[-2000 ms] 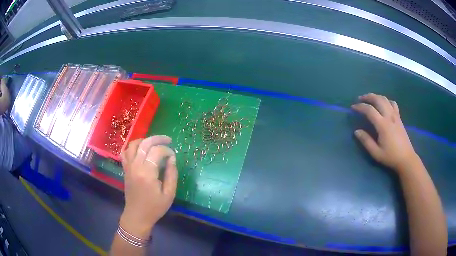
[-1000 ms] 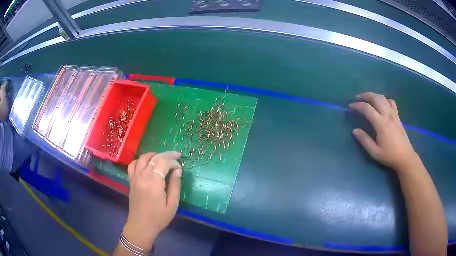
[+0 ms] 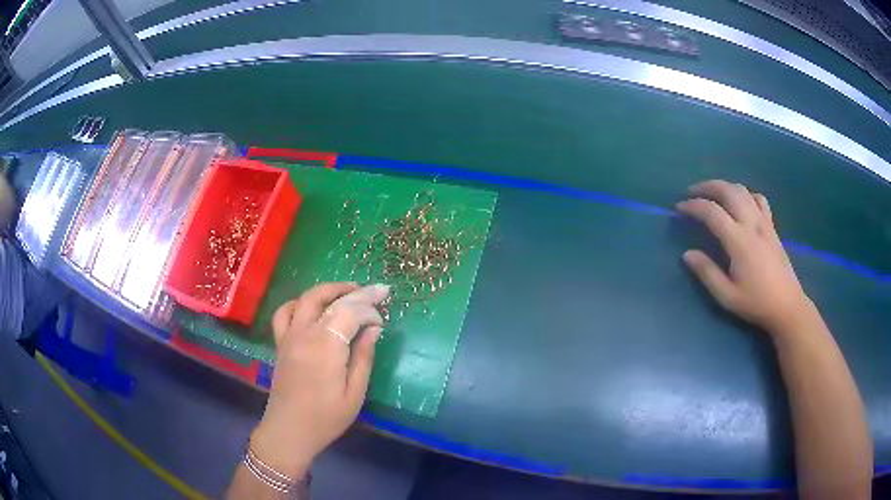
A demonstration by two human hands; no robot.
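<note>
A loose pile of small copper-coloured parts (image 3: 420,249) lies on the green mat (image 3: 410,366). My left hand (image 3: 327,356) is over the mat at the pile's near left edge, fingers bent, with pale coverings on some fingertips. Whether it pinches a small part cannot be told. The red parts bin (image 3: 269,264) stands left of the pile, with more copper-coloured parts inside. My right hand (image 3: 742,249) rests on the dark green bench at the right, fingers apart, empty.
Clear plastic trays (image 3: 132,220) stand left of the bin. A metal rail (image 3: 420,47) runs along the far side. Beyond it lies a flat three-opening unit (image 3: 625,34). Thin rings (image 3: 88,127) lie at the far left. Another person's sleeve (image 3: 15,283) shows at the left edge.
My left hand has moved right, from beside the bin to the pile's edge. The unit beyond the rail has moved right. The thin rings at far left have come further into view. My right hand has barely moved.
</note>
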